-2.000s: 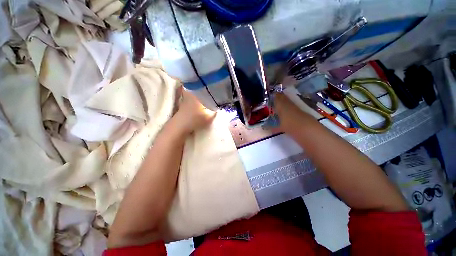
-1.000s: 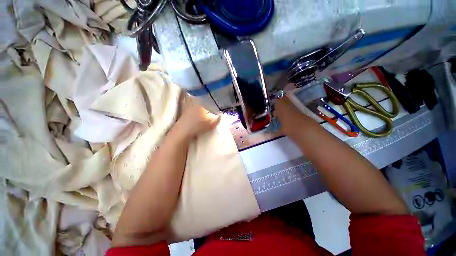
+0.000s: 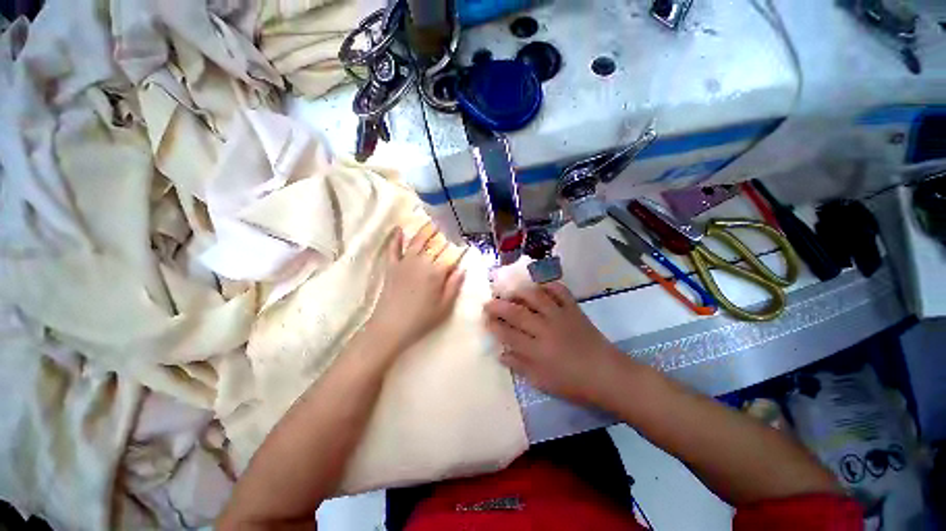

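A cream fabric panel (image 3: 441,415) lies flat from the lit needle area (image 3: 485,252) down over the table's front edge. My left hand (image 3: 420,285) lies on the panel left of the needle, fingers spread and pressing on the cloth. My right hand (image 3: 545,337) lies palm down just right of and below the needle, its fingertips at the panel's right edge. Neither hand visibly grips anything. The needle itself is hidden in glare and behind metal parts of the sewing machine (image 3: 622,104).
A large heap of cream fabric (image 3: 104,218) fills the left. Orange-and-blue snips (image 3: 669,278), olive-gold scissors (image 3: 742,270) and a dark clump (image 3: 851,236) lie right of my right hand. A ruler strip (image 3: 726,342) runs along the front edge. Keys and a blue fob (image 3: 500,93) hang above.
My right hand has come from behind the machine head down to the panel's right edge. My left hand's fingers are now spread flat. The view has shifted, showing more of the machine top.
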